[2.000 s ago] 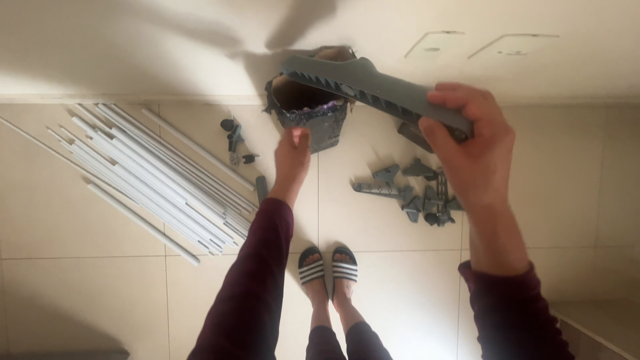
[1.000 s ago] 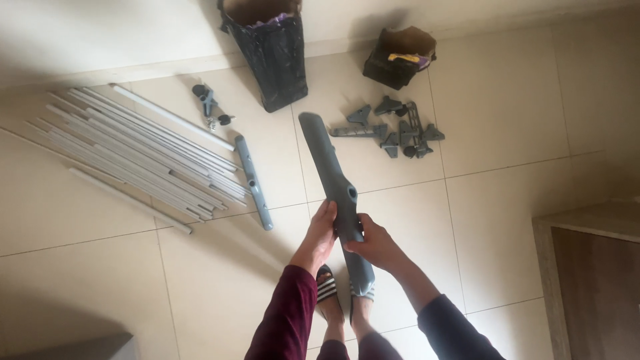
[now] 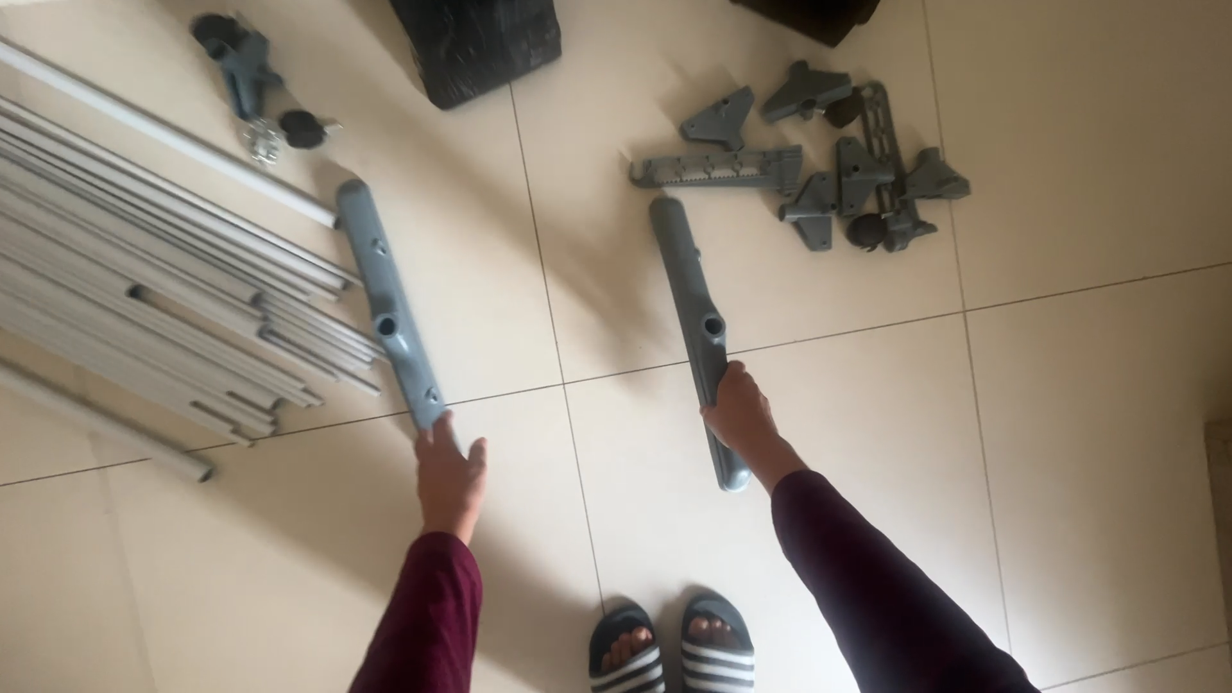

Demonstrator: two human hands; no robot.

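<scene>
Two long grey plastic base bars with a round socket at mid-length lie roughly parallel in front of me. My left hand (image 3: 450,476) touches the near end of the left base bar (image 3: 390,298); whether its fingers close on it is hard to tell. The right base bar (image 3: 688,279) is in the grip of my right hand (image 3: 741,409), a little below its socket. White metal tubes (image 3: 183,279) lie in a slanting bundle at the left, their ends close to the left bar. Beyond the right bar sits a group of grey plastic brackets and connectors (image 3: 808,197).
A black bag-like container (image 3: 481,48) stands at the top, and a second dark container (image 3: 818,12) is cut off by the top edge. Small grey fittings (image 3: 245,67) and a black wheel-like part (image 3: 303,128) lie at upper left. My sandalled feet (image 3: 674,650) are at the bottom.
My left hand has gone from the bar held in both hands to the other bar on the left. My right hand has kept its bar, which is now further right of the left one.
</scene>
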